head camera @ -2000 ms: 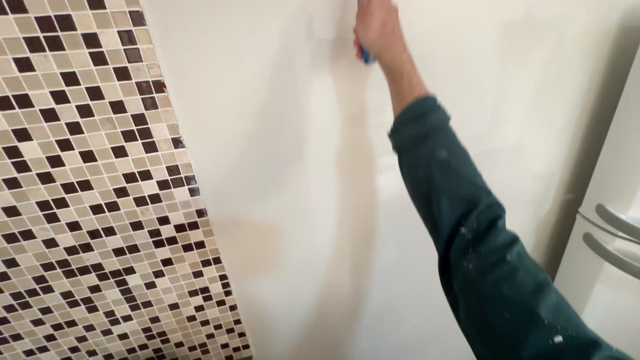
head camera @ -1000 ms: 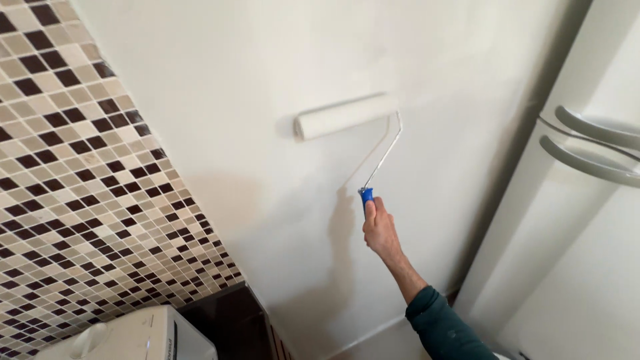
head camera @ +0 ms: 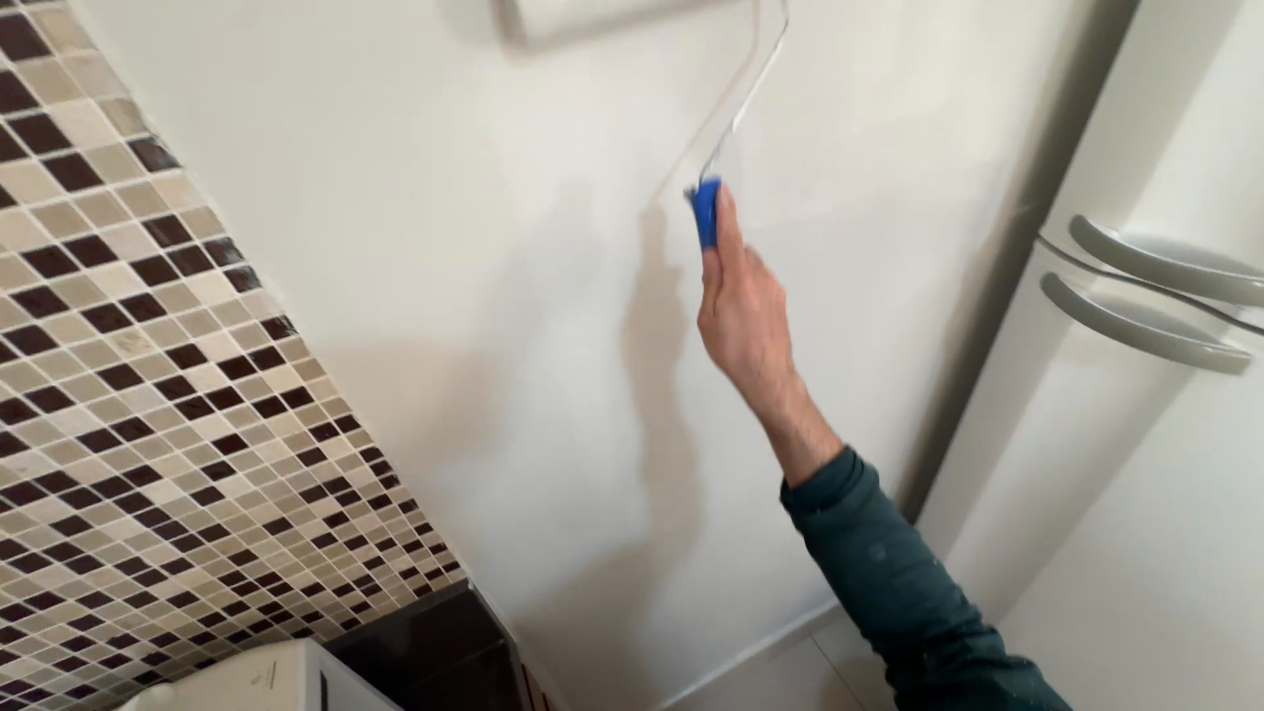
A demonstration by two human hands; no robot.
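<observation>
My right hand [head camera: 748, 316], in a dark green sleeve, is closed around the blue handle of a paint roller [head camera: 706, 212]. From the handle a thin wire frame [head camera: 746, 99] runs up past the top edge of the view. The white roller sleeve [head camera: 602, 15] lies at the top edge, partly cut off, at the white wall [head camera: 553, 296]; whether it touches the wall cannot be told. Shadows of the arm and the frame fall on the wall left of my hand. My left hand is out of view.
Brown and beige mosaic tiles [head camera: 197, 395] cover the adjoining wall on the left. At the lower left stands a white appliance [head camera: 257, 681] beside a dark ledge [head camera: 434, 642]. A white refrigerator with two curved grey handles [head camera: 1145, 331] stands on the right. Floor tiles [head camera: 790, 676] show at the bottom.
One second ago the whole roller sleeve was in view on the wall; now it is cut off at the top edge. Two seconds ago my right hand was at the top edge. It has kept its grip.
</observation>
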